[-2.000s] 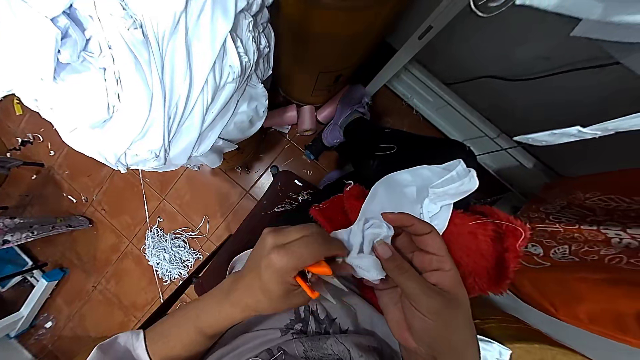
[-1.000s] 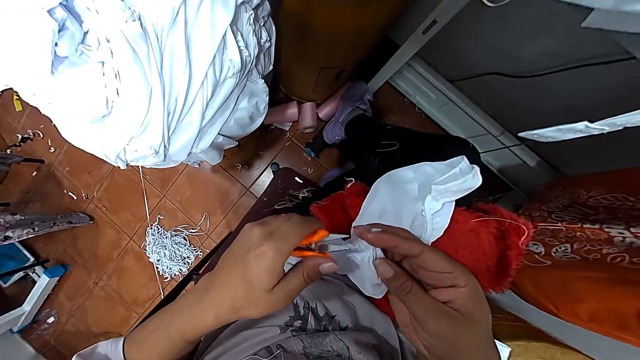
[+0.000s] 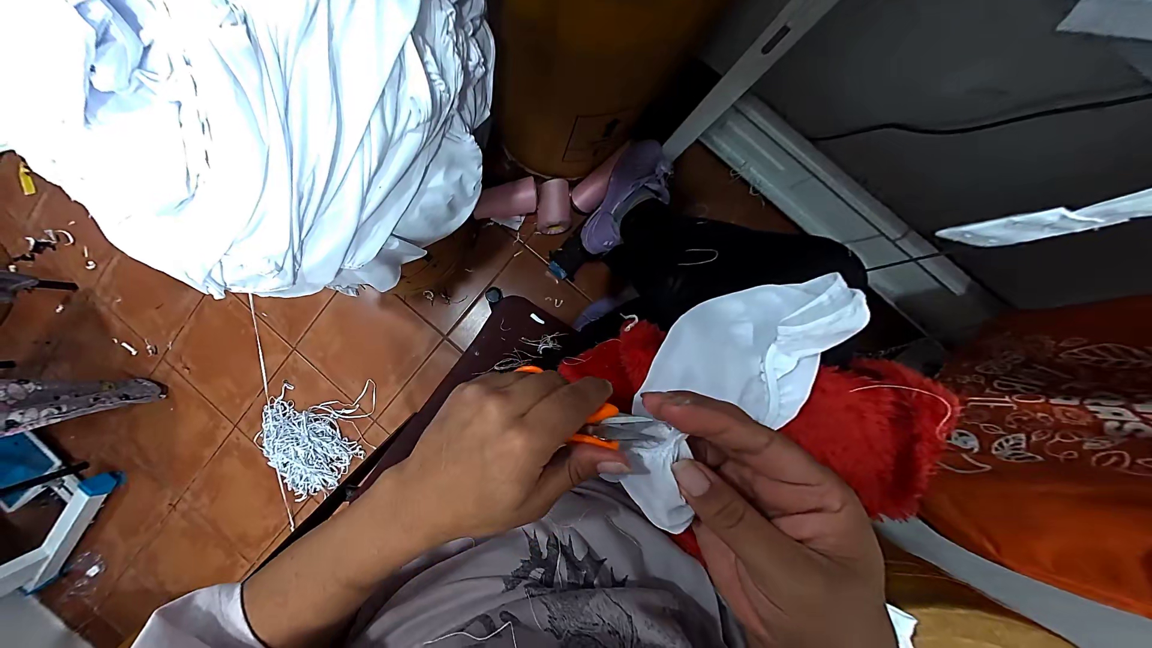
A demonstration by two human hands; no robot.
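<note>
My left hand [image 3: 513, 450] is closed around small orange-handled scissors [image 3: 601, 427], whose metal blades lie against a gathered part of a white fabric piece [image 3: 720, 351]. Between its thumb and fingertips, my right hand [image 3: 774, 513] pinches that fabric close to the blade tips. The rest of the fabric spreads upward over a fluffy red cloth [image 3: 886, 432] on my lap. Whether the blades are apart or together is hard to tell. Part of the scissors' handle is hidden behind my left fingers.
A big heap of white fabric [image 3: 315, 144] fills the upper left. On the tiled floor lie a tangle of pale cord [image 3: 308, 445] and pink thread cones [image 3: 553, 205]. An orange printed cloth [image 3: 1062, 468] is at the right, a metal frame [image 3: 837, 198] behind my leg.
Two seconds ago the scissors pointed down and right below the fabric; now their blades point right at it. My left hand has turned, and the white fabric is held in a different position.
</note>
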